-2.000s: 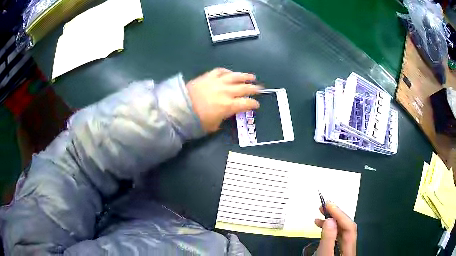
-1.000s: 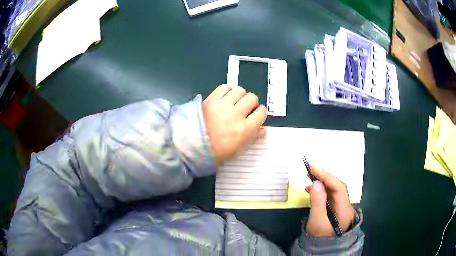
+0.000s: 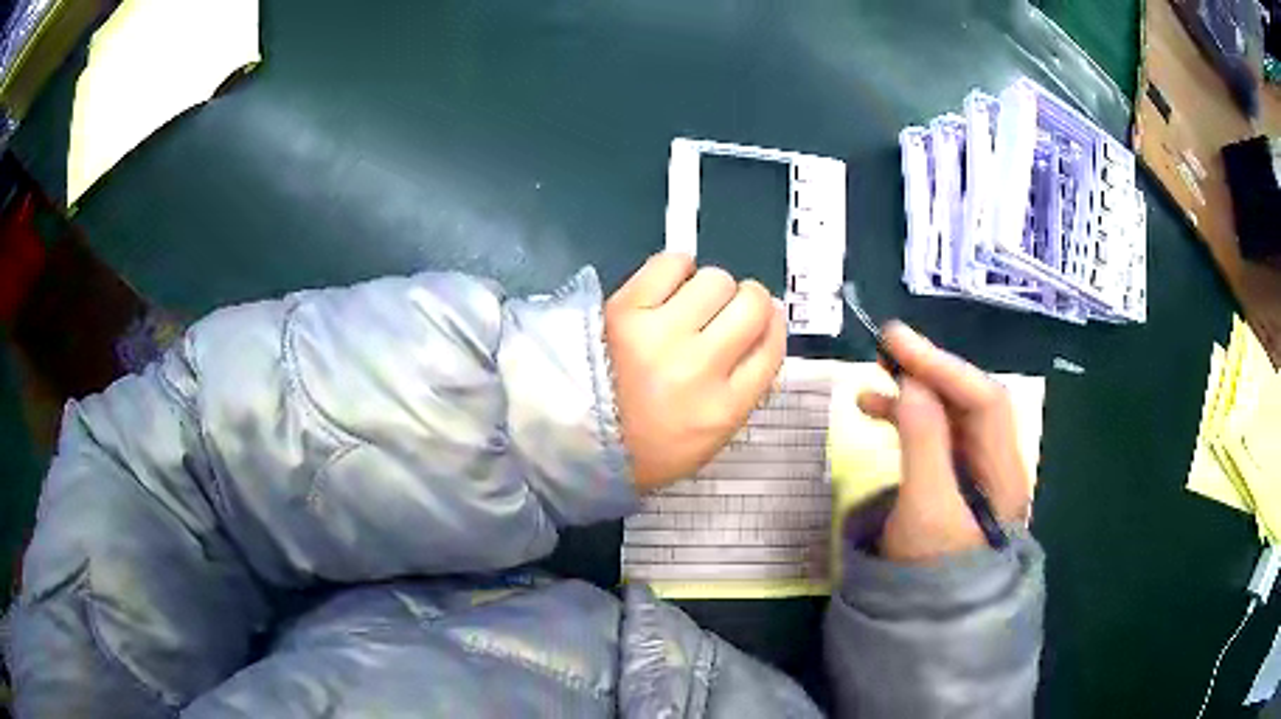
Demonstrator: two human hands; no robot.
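Observation:
A white plastic front housing (image 3: 818,211) lies flat on the dark green mat, its large window at the left and button slots at the right. My left hand (image 3: 698,368) is curled over its lower left edge, hiding that corner and part of the ruled adhesive strip sheet (image 3: 724,527); the fingertips are hidden. My right hand (image 3: 953,443) grips dark tweezers (image 3: 867,320) like a pen. Their tip is beside the housing's lower right edge. Whether a strip is on the tip cannot be told. The right hand covers part of the sheet's blank side.
A stack of white housings (image 3: 1047,211) overlaps at the right. A pale offcut (image 3: 1068,365) lies below it. Yellow release paper lies at the right edge (image 3: 1236,436) and upper left (image 3: 155,84). A brown board (image 3: 1194,155) holds a dark box (image 3: 1255,197). A thin white cable (image 3: 1226,653) hangs lower right.
My left hand has gone from above the ruled sheet's left to the housing, which has been turned so its slots face right. The tweezers have moved up from the sheet to the housing's edge.

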